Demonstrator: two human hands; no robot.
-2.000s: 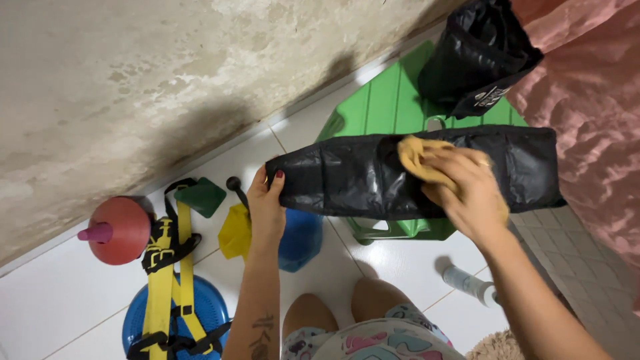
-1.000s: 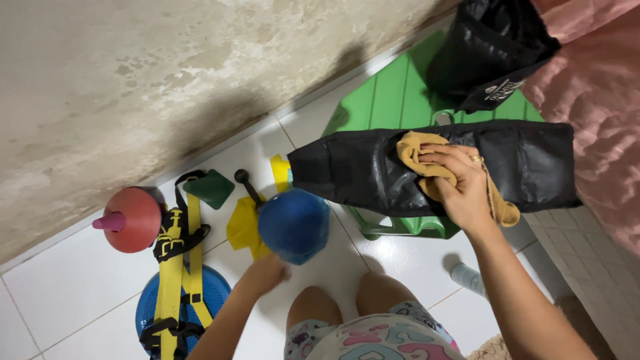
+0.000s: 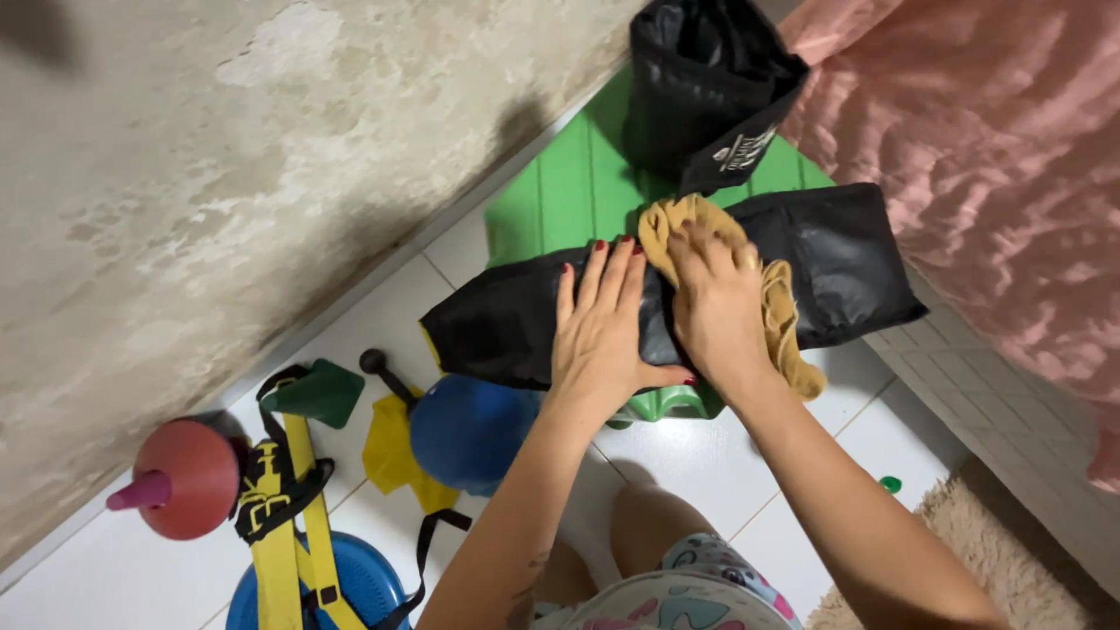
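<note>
A long black padded fabric band (image 3: 503,319) lies across a green plastic stool (image 3: 560,201). My left hand (image 3: 604,328) rests flat on the band's middle, fingers somewhat apart, holding nothing. Just right of it, my right hand (image 3: 722,306) presses a yellow-tan cloth (image 3: 678,223) against the band, and a loose end of the cloth hangs toward me over the band's near edge. Behind the hands, a black bag (image 3: 700,96) with white writing stands on the stool.
On the tiled floor at left are a red cone (image 3: 192,481), yellow straps with black buckles (image 3: 276,560), a blue round object (image 3: 350,569), a green piece (image 3: 324,394) and a blue dome-shaped object (image 3: 472,429). A stained wall (image 3: 262,175) borders the left; pink fabric (image 3: 980,175) hangs at right.
My left hand held the band's left end two seconds ago, then dropped toward the floor objects, and now lies on the band beside my right hand. The band now rests lower, across the stool.
</note>
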